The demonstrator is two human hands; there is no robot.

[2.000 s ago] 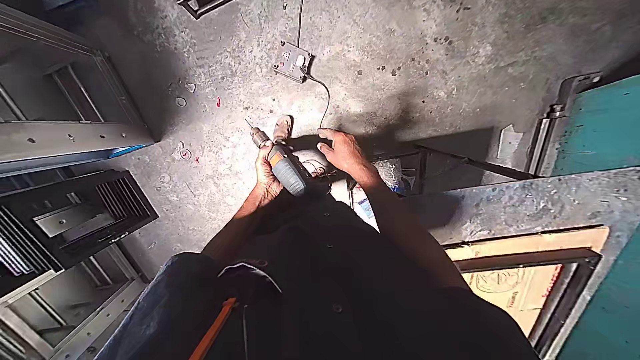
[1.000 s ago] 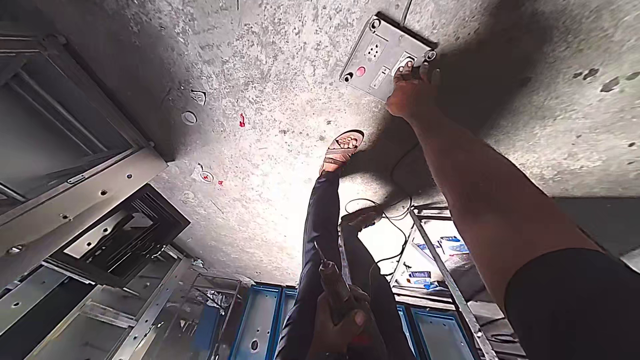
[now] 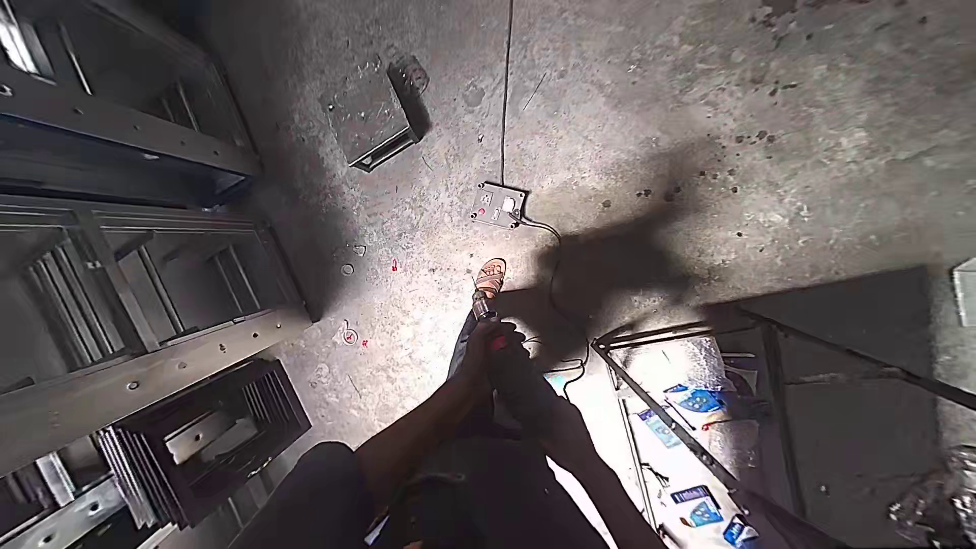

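A power drill [image 3: 485,306] is held in front of my body, its chuck pointing away from me over my sandalled foot. My left hand [image 3: 474,351] is closed around the drill's body. My right hand [image 3: 520,366] is against the drill from the other side; its fingers are dark and blurred, so its exact hold is unclear. Beyond the foot, a socket box [image 3: 497,206] lies on the concrete floor. A dark cable [image 3: 558,259] is plugged into it and curves back toward the metal frame at the right.
Metal frames [image 3: 137,366] and a stack of dark rectangular frames [image 3: 206,442] stand at the left. A metal block [image 3: 370,114] lies on the floor ahead. At the right is a metal-framed stand [image 3: 686,442] with blue packets on it.
My right hand has left the socket box and come back to the drill beside my left hand. A cable is now plugged into the box. The view has shifted considerably.
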